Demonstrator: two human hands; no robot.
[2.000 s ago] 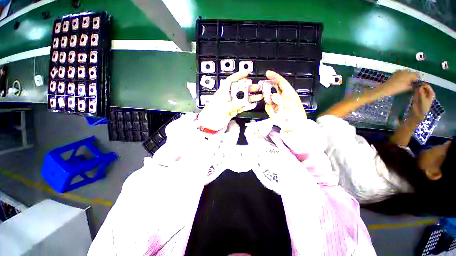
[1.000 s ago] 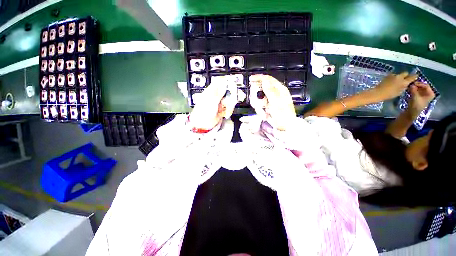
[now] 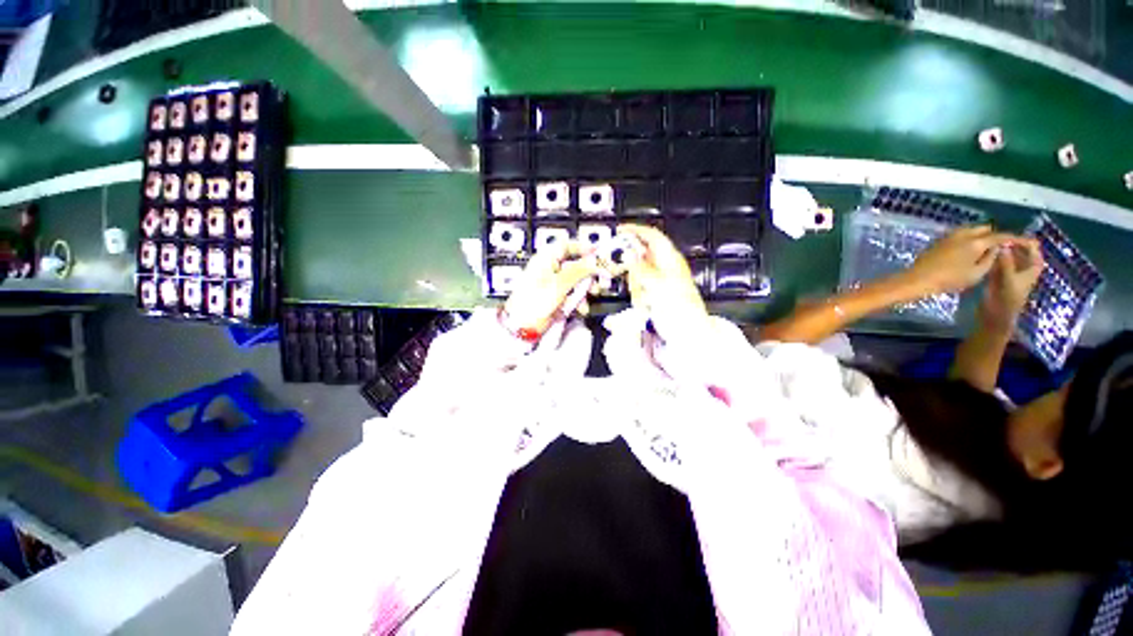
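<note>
A black blister tray (image 3: 708, 162) lies in front of me, with several pale units (image 3: 553, 195) in pockets at its left. My right hand (image 3: 665, 273) is at the tray's near edge and holds a pale unit (image 3: 616, 254) with a dark round centre at its fingertips. My left hand (image 3: 543, 292) is beside it, fingers curled and close to the same unit; whether it holds a unit of its own is too blurred to tell.
A full tray of pale units (image 3: 195, 186) stands at the left. Black trays (image 3: 329, 345) and a blue stool (image 3: 205, 441) are below the bench. A neighbour's arms (image 3: 870, 298) work at the right by clear trays (image 3: 901, 255). A grey post (image 3: 360, 75) crosses above the bench.
The view has shifted, so the trays show lower. My hands have come closer together. The second row now shows units in its second and third pockets, where my hands were.
</note>
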